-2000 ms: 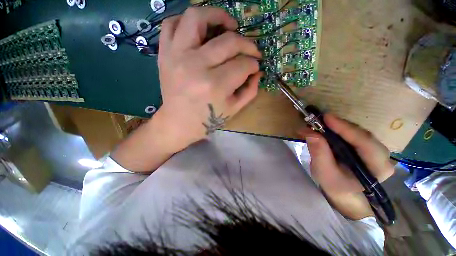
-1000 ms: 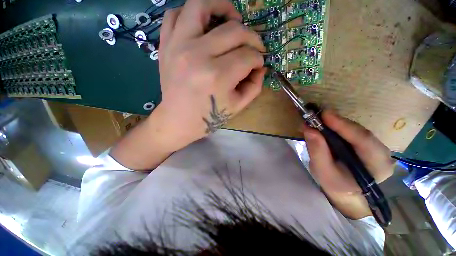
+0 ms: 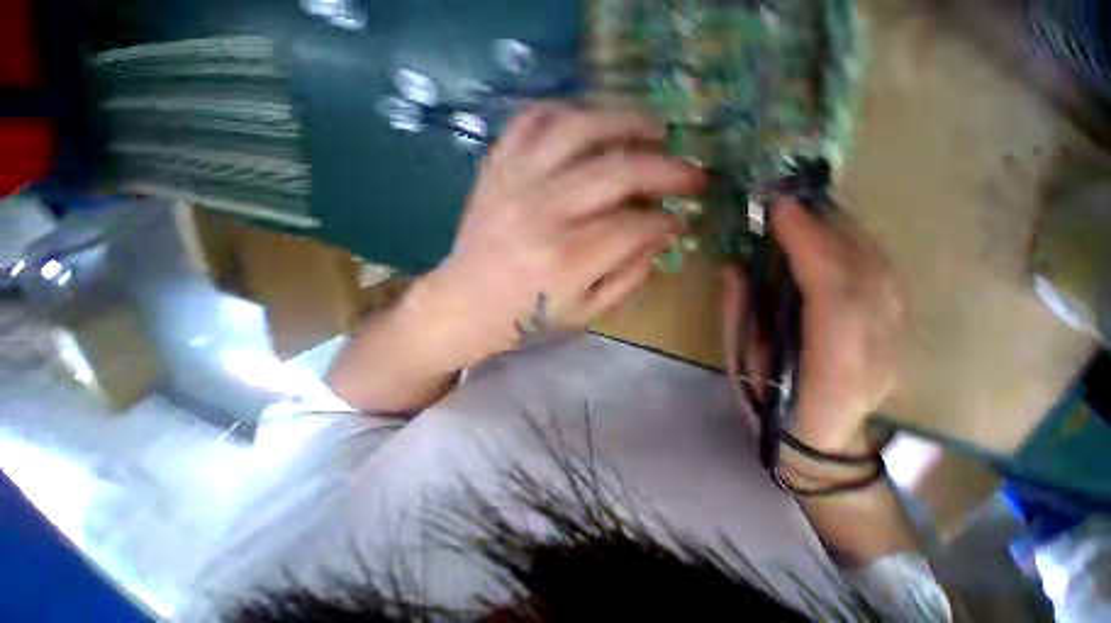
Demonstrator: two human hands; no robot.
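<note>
The green PCB panel (image 3: 719,73) lies on the brown work board (image 3: 962,243) and is blurred. My left hand (image 3: 573,207) is at the panel's lower left corner, with its fingertips at the panel edge; blur hides whether they hold a wire. My right hand (image 3: 828,304) is closed around the black handle of the soldering iron (image 3: 768,292), held steeply at the panel's lower edge. The iron's tip cannot be made out. White-ringed discs (image 3: 468,125) lie on the green mat left of the panel.
Other PCB panels (image 3: 207,122) lie at the left on the green mat (image 3: 378,195). Part of a round tin (image 3: 1072,268) shows at the right edge. Cardboard boxes (image 3: 292,292) are below the mat. A red container (image 3: 22,97) is at the far left. The black cable (image 3: 841,475) loops at my right wrist.
The view has shifted and blurred. My right hand has moved up and left and the iron has turned steeper. My left hand's fingers are more spread and lower on the panel.
</note>
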